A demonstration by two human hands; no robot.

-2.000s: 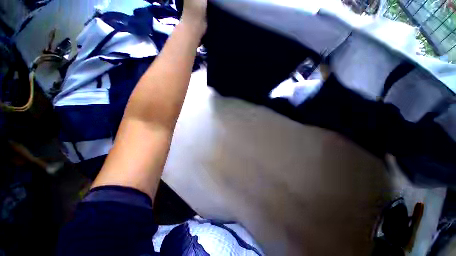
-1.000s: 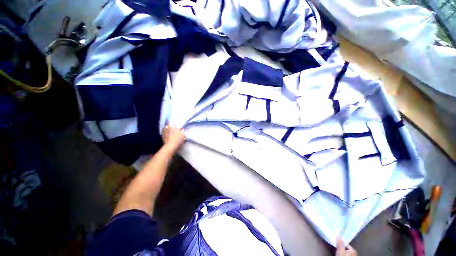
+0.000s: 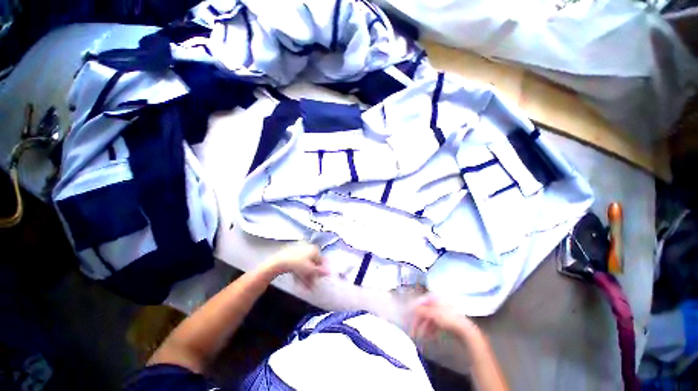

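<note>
A pale grey-white garment with narrow dark seam lines and navy patches lies spread on the pressing table, wrong side showing. My left hand is at its near edge, blurred. My right hand is also blurred, at the near table edge just below the garment. Whether either hand grips cloth is not clear. The steam iron, with an orange-brown wooden handle and a dark-red hose sleeve, rests on the table right of the garment.
Crumpled navy-and-pale garments lie at the left, with another heap at the far side. A second iron with a yellowish hose is far left. Tan board and loose white sheet run along the far right.
The right side of the garment was raised and swept over the table, then came down spread out. My right hand has moved left and my left hand right, closer together. The view has shifted.
</note>
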